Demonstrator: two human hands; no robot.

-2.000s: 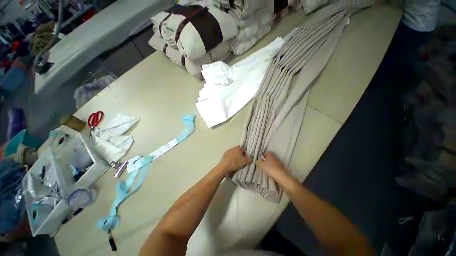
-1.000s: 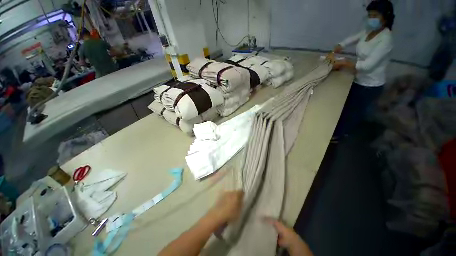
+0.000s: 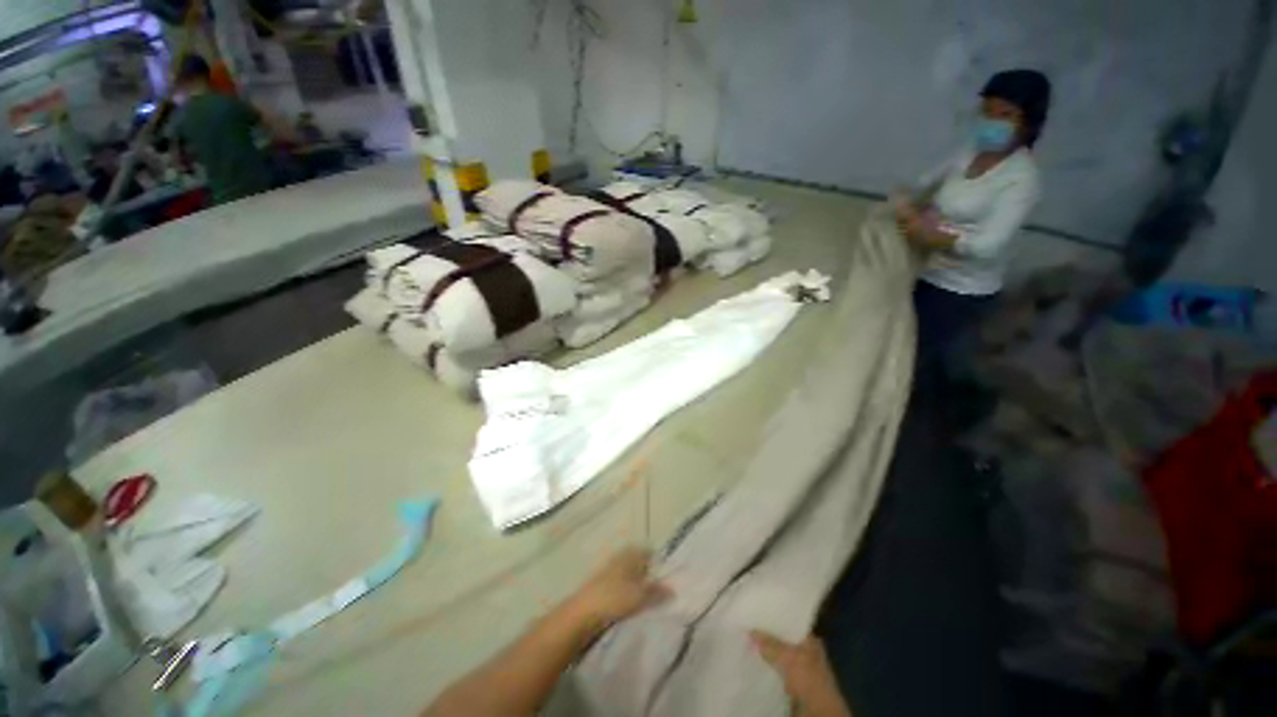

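Observation:
Long beige-grey cut panels [image 3: 791, 476] stretch from my hands to a person at the far end of the table, hanging at the right table edge. My left hand [image 3: 623, 586] is slightly blurred and grips the near left edge of the panels. My right hand [image 3: 801, 667], partly cut off by the bottom edge, grips their near right side. White fabric pieces [image 3: 616, 399] lie on the table left of the panels, in a long tapering stack.
Finished bundles [image 3: 483, 297] with dark bands lie at the far left table side. Red scissors [image 3: 129, 497], a white tray [image 3: 98, 588], a metal clip [image 3: 174, 664] and a pale blue label strip [image 3: 399, 553] lie at left. The person [image 3: 980, 210] holds the far panel end.
The view has lifted to show the person. The panels, earlier fanned in stepped plies, are now lifted and drawn together towards the right edge, uncovering the long white stack.

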